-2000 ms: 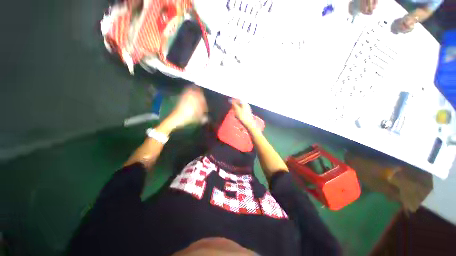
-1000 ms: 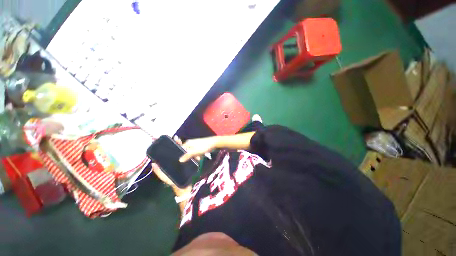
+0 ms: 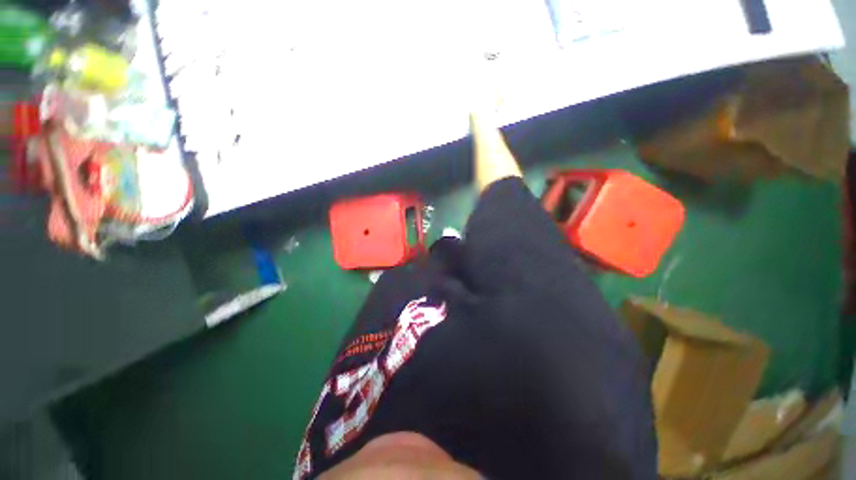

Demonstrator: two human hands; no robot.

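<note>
My right forearm reaches up over the near edge of the white worktable (image 3: 357, 94). My right hand (image 3: 483, 105) is washed out in the glare and blurred, so its fingers and anything in them cannot be made out. My left hand is not in view. Small dark parts (image 3: 202, 80) stand in rows at the table's left end, overexposed and hard to tell apart.
A red stool (image 3: 366, 232) and another red stool (image 3: 631, 223) stand below the table edge. Open cardboard boxes (image 3: 709, 375) lie at lower right. A red-white bag (image 3: 80, 178) and a yellow item (image 3: 99, 68) are at left.
The phone that my left hand held a second ago is out of view, and so is that hand. My right hand has moved from the phone to over the table. The view has turned.
</note>
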